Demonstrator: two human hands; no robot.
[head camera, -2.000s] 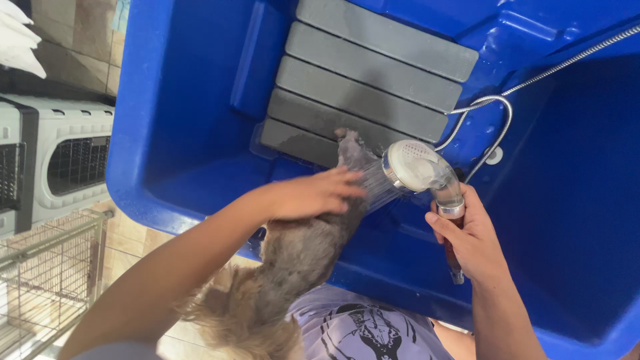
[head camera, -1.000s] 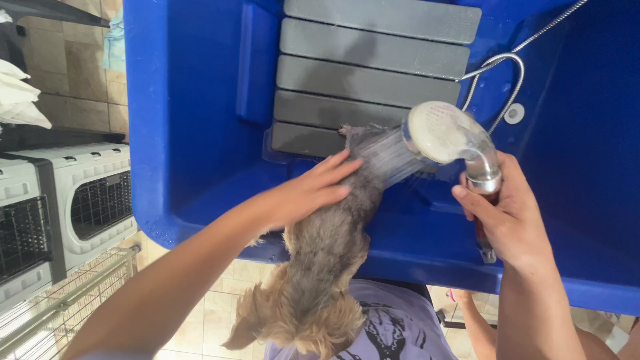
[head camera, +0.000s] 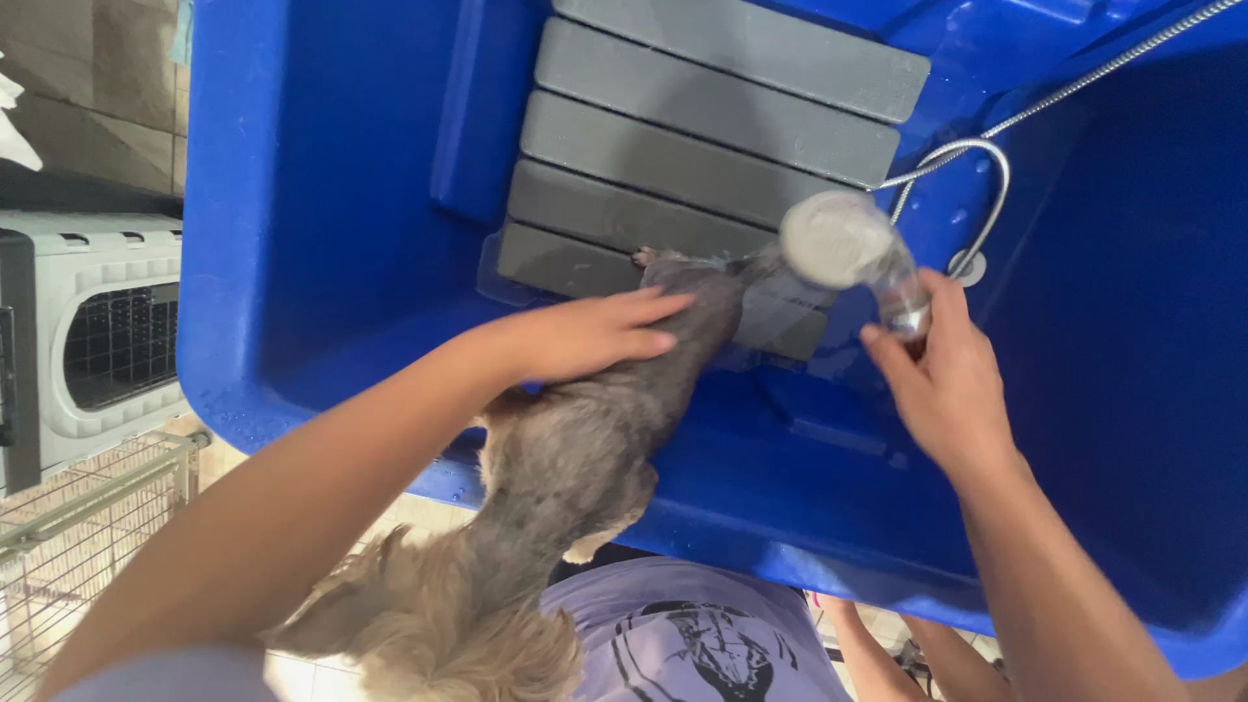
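A small dog (head camera: 575, 448) with wet grey fur on its back and tan fur on its head leans over the near rim of a blue plastic tub (head camera: 341, 292). My left hand (head camera: 595, 336) rests on its back near the hindquarters, fingers spread. Gripped by its handle in my right hand (head camera: 941, 380) is a shower head (head camera: 838, 239), blurred, just right of the dog's rump. A hind paw lies on the grey slatted platform (head camera: 682, 146) in the tub. The dog's face is mostly hidden.
A metal shower hose (head camera: 1072, 88) loops at the tub's right, beside a round white fitting (head camera: 967, 267). Left of the tub stand a grey and white pet carrier (head camera: 107, 390) and a wire cage (head camera: 97, 526). Another person's bare legs (head camera: 868, 643) show below the tub.
My left hand stays on the dog's back. The dog's head, seen below the tub rim a second ago, has moved leftward. The shower head remains in my right hand.
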